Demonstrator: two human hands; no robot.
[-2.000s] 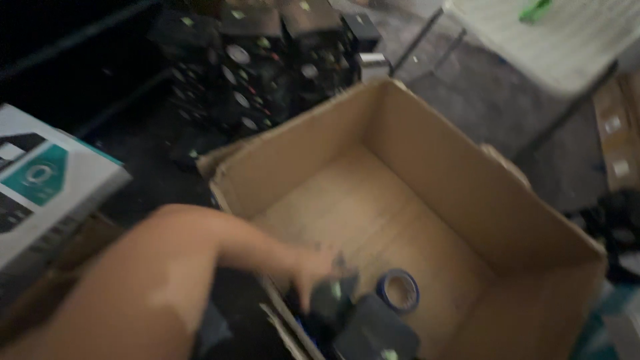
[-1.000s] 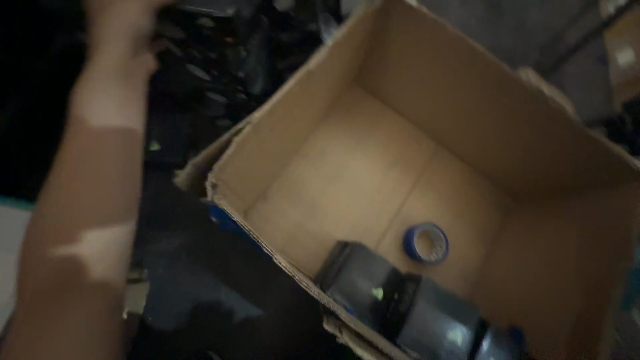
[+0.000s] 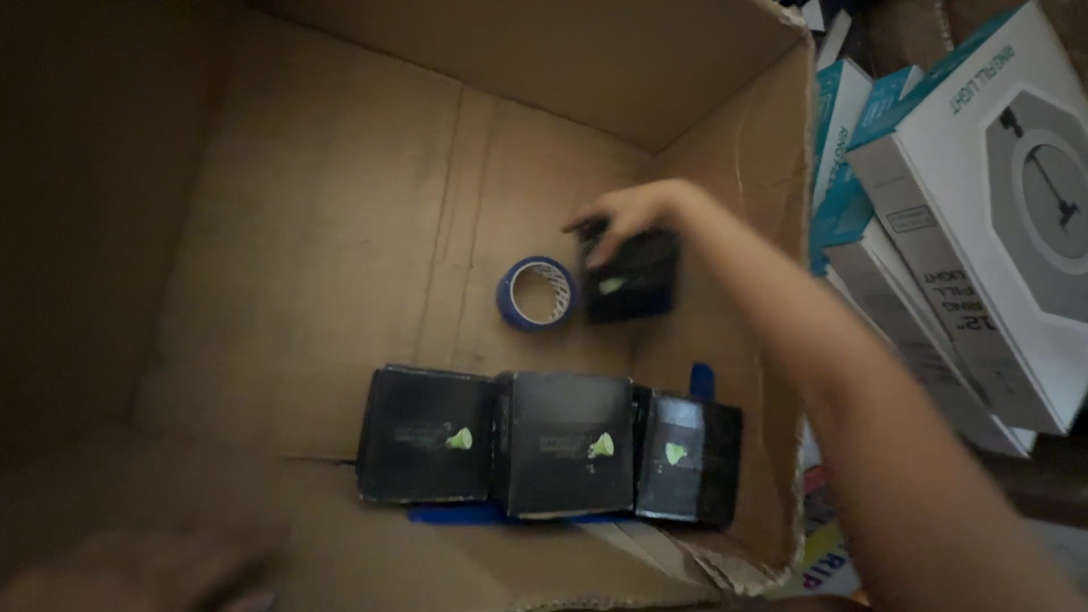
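My right hand [image 3: 633,217] reaches over the right wall of a large cardboard box [image 3: 340,212] and grips a small black carton [image 3: 633,285], blurred by motion, close to the box's right side. Just left of that carton lies a roll of blue tape [image 3: 510,297]. Along the near wall stand three more black cartons in a row: a left one [image 3: 416,433], a middle one [image 3: 569,442] and a right one [image 3: 688,455], each with a pale green mark. My left hand [image 3: 144,569] is a dark blur at the lower left; its fingers cannot be made out.
White and teal ring light boxes [image 3: 960,212] lean in a pile just outside the cardboard box on the right. A torn flap edge [image 3: 731,569] and strips of blue tape [image 3: 459,515] show along the near wall.
My right hand has come into view with a black carton inside the box. The left arm, outside the box a second ago, is now low at the left. The view has swung considerably.
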